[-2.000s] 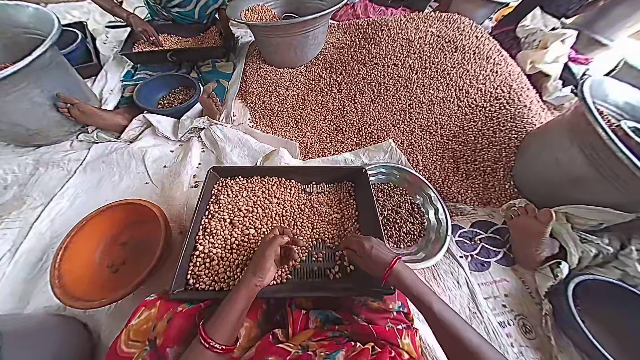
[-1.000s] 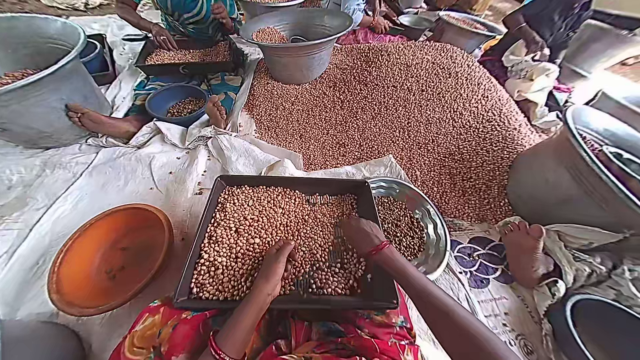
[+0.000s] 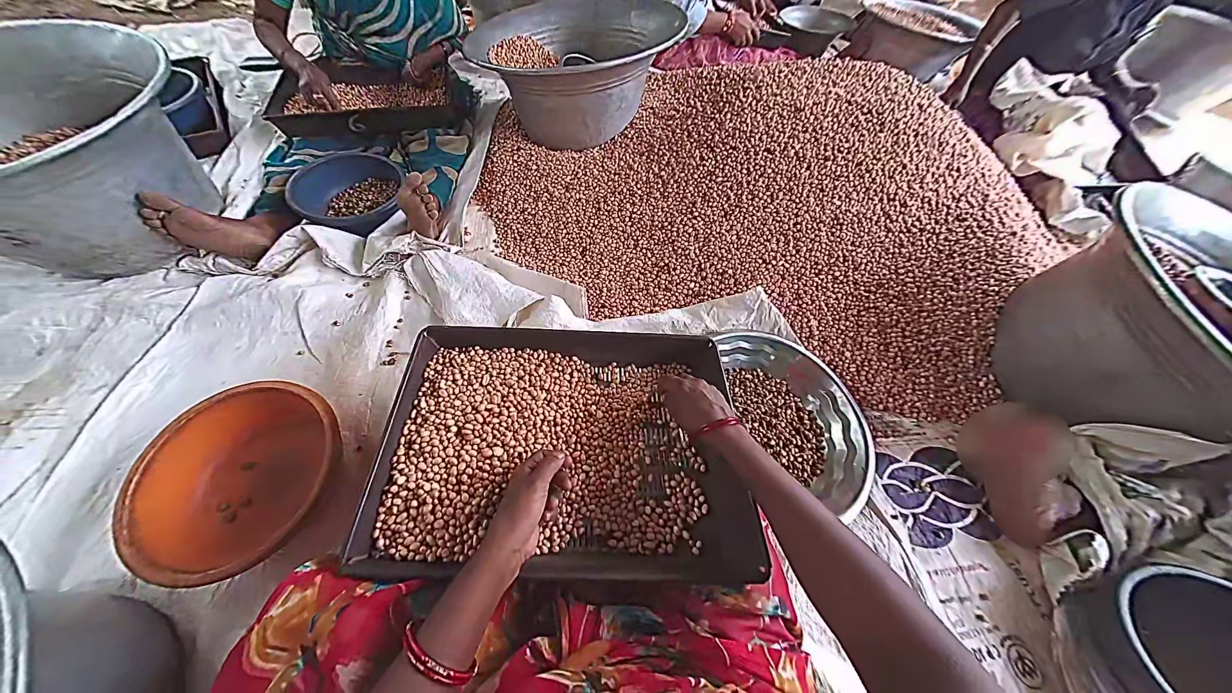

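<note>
A dark rectangular tray with a slotted bottom [image 3: 746, 520] rests on my lap, filled with tan round nuts or seeds [image 3: 462, 433]. My left hand [image 3: 531, 496] is in the tray's middle with its fingers curled at the seeds; whether it holds any cannot be told. My right hand [image 3: 695, 404] touches the seeds near the right wall, fingertips hidden. Slots show beside and below it. Under the tray's right edge, a shiny metal basin [image 3: 852, 452] holds darker seeds [image 3: 780, 423]. An orange bowl [image 3: 231, 481] with a few dark bits lies to the left.
A large heap of seeds [image 3: 770, 212] lies ahead on white sacking [image 3: 318, 318]. Metal tubs stand at left [image 3: 87, 192], at the heap's edge [image 3: 582, 96] and at right [image 3: 1107, 327]. Another person's hand [image 3: 316, 87] works at a second tray [image 3: 385, 120], near a blue bowl [image 3: 351, 217].
My right hand has moved from the tray's lower right up toward its upper right. More slots show along the right side than one second ago.
</note>
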